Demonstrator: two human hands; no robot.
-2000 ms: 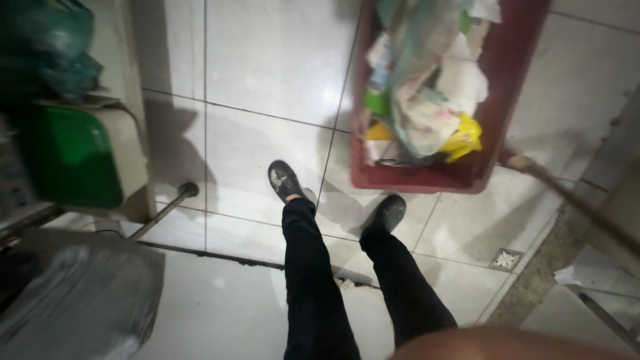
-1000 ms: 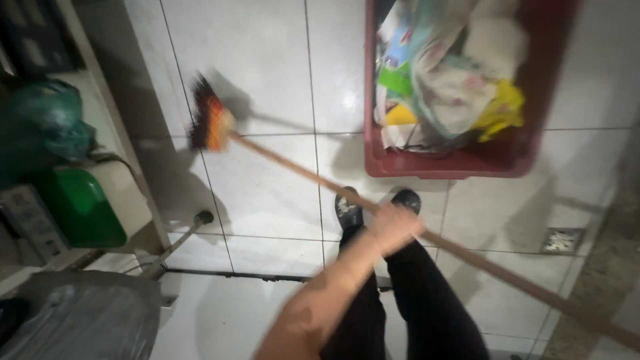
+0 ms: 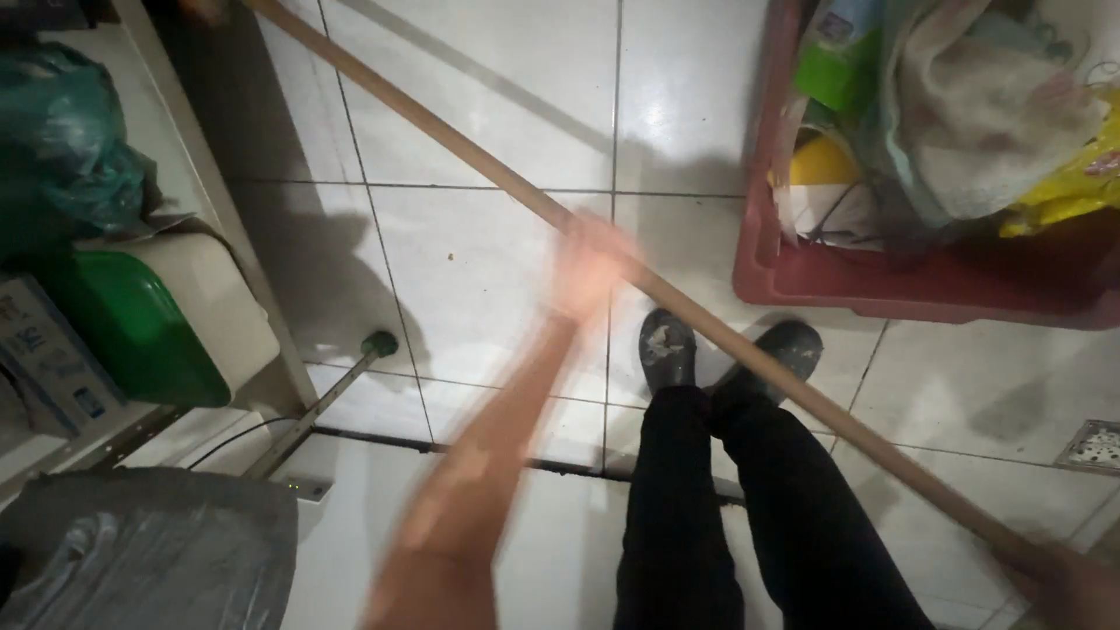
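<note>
A long wooden broom handle runs slantwise from the top left to the lower right, above the tiled floor. My left hand, blurred by motion, is closed around the handle near its middle. At the lower right my right hand grips the handle's end, partly cut off by the frame edge. The brush lies at or past the top left edge, where only a blurred orange-brown bit shows. Beneath the handle are my dark shoes.
A red plastic crate holding cloths and a yellow bag stands at the right. Shelving at the left carries a green bag and a green-and-white container. A floor drain lies at the far right.
The broom's brush, in view at the upper left one second ago, has moved to or past the top left edge. My left hand, out of view two seconds ago, is on the handle.
</note>
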